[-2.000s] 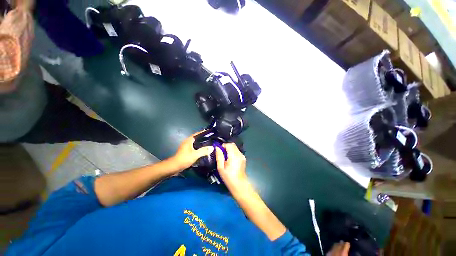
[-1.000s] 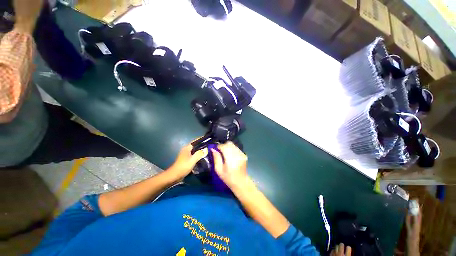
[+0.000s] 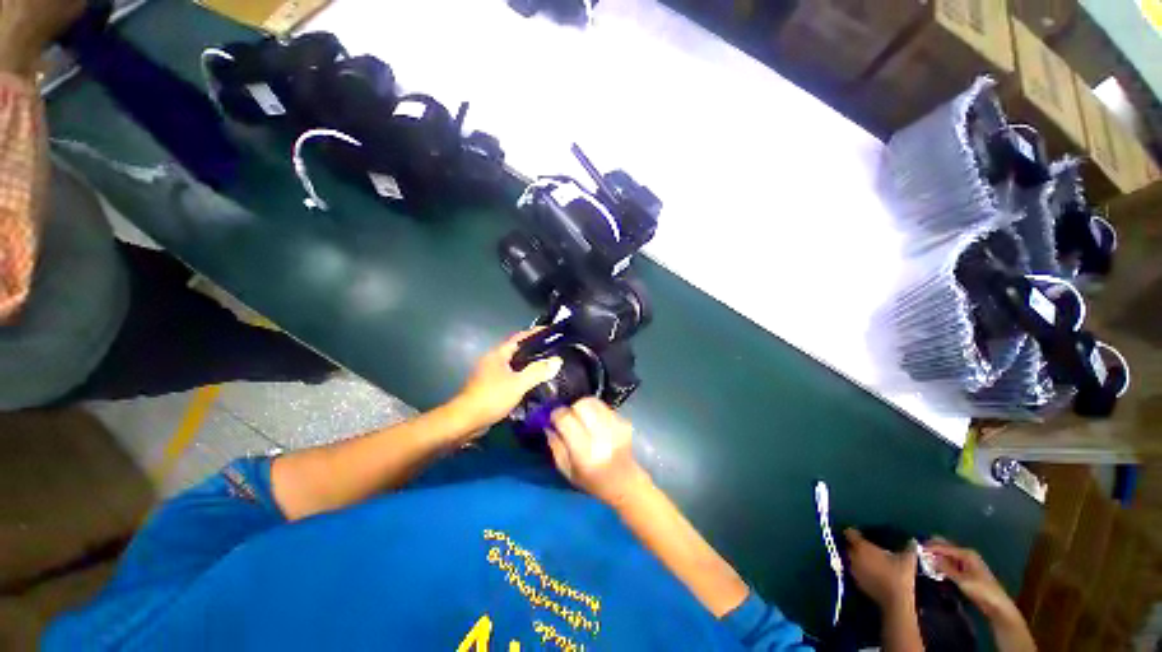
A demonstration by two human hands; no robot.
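Note:
A black security camera (image 3: 580,372) lies at the near edge of the green bench in front of me. My left hand (image 3: 501,386) holds its left side. My right hand (image 3: 591,443) pinches a purple-blue cloth (image 3: 538,418) against the near side of the camera; its fingers partly cover the cloth. Another black camera with a thin antenna and a looped white cable (image 3: 573,229) stands just beyond it.
More black cameras (image 3: 370,134) stand at the upper left on the green bench (image 3: 726,420), beside a white strip (image 3: 752,191). Clear ribbed bags (image 3: 937,306) holding cameras stand at right. A neighbour's hands (image 3: 889,573) work at lower right; another person is at left. Cartons (image 3: 962,51) are behind.
The cloth and my right hand have moved down to the camera's near side. More of its round dark face shows. The neighbour's two hands have come over the black item at lower right.

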